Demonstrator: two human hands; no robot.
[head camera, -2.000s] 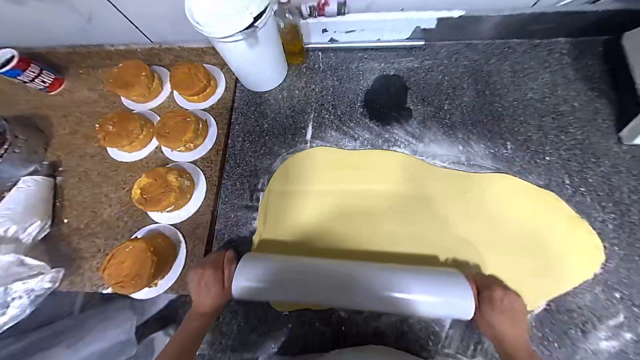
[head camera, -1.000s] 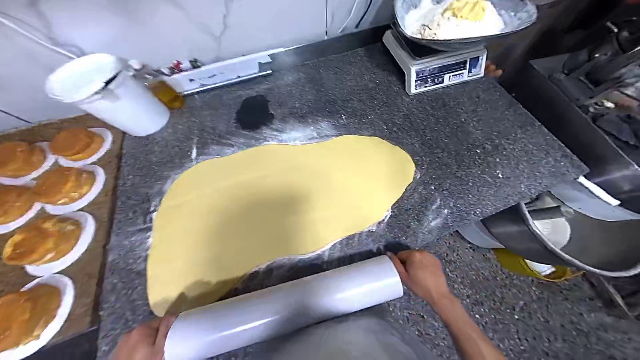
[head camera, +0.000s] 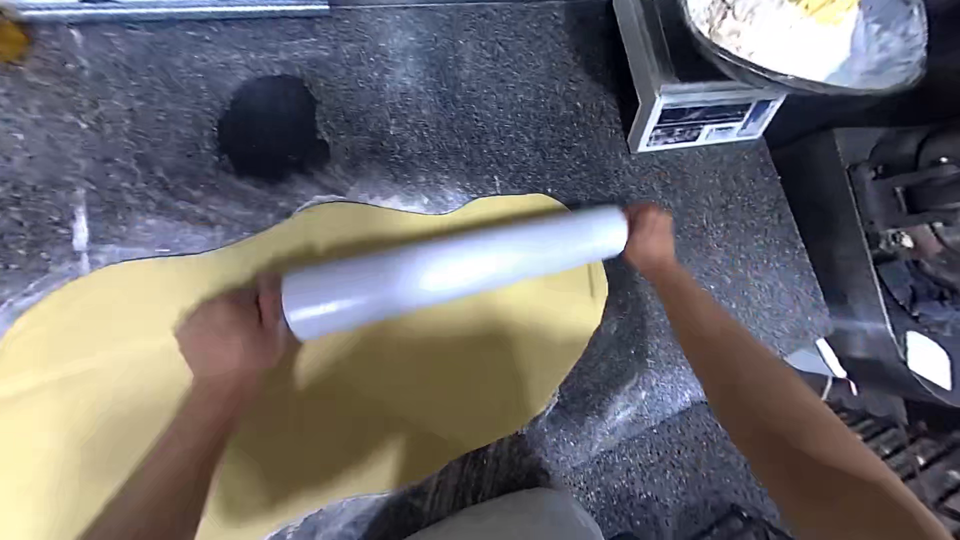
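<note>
A white rolling pin (head camera: 457, 266) lies slantwise over a broad sheet of yellow dough (head camera: 420, 390), its right end farther from me. My left hand (head camera: 232, 330) grips the pin's left end, above the middle of the sheet. At the other end, near the dough's right edge, my right hand (head camera: 649, 236) is closed on the pin. Both hands are slightly blurred, and the handles are hidden in them. The dough lies flat on a dark speckled stone countertop (head camera: 480, 112) dusted with flour.
A digital scale (head camera: 705, 116) stands at the back right, bearing a bowl (head camera: 885, 56) of white powder with a yellow substance. Beyond the counter's right edge is dark metal equipment (head camera: 915, 187). A round dark patch (head camera: 271, 127) marks the counter behind the dough.
From the near edge of the dough, both hands have carried the rolling pin forward onto the sheet's right part. The view has shifted strongly to the right and closer.
</note>
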